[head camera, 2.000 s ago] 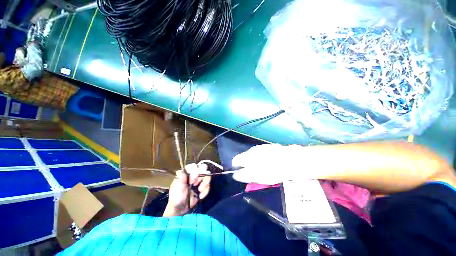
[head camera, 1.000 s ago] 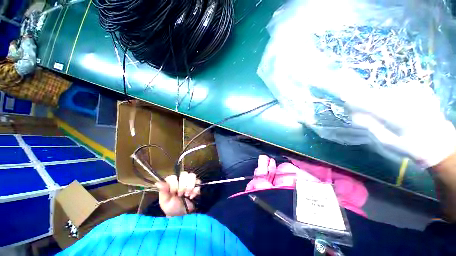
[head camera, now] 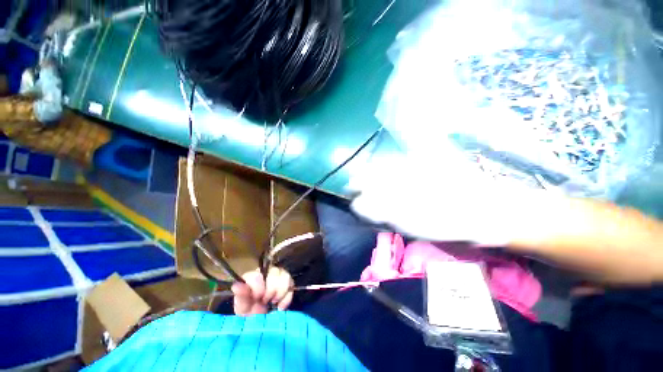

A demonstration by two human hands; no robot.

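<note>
My left hand (head camera: 263, 290), bare, is closed on several black cables (head camera: 327, 174) with pale ends, above the lap. Some cables loop around above the fingers and one pale end points right. My right hand (head camera: 429, 200), in a white glove, is blurred at the bench edge, right of my left hand. Whether it holds anything cannot be told. A large black cable coil (head camera: 254, 51) lies on the green bench (head camera: 334, 120). A clear plastic bag (head camera: 429, 65) to its right holds white and blue slivers (head camera: 560, 109).
An open brown carton (head camera: 200, 182) stands under the bench edge. A small carton (head camera: 120, 301) is at lower left, near blue crates (head camera: 36, 276). A pink bundle (head camera: 414, 261) and a badge (head camera: 461, 298) are at the lap. Another person's sleeve (head camera: 51, 123) shows far left.
My right hand first went from beside my left hand to the bag, and has now moved back left from the bag to the bench edge. My left hand keeps its hold on the cables.
</note>
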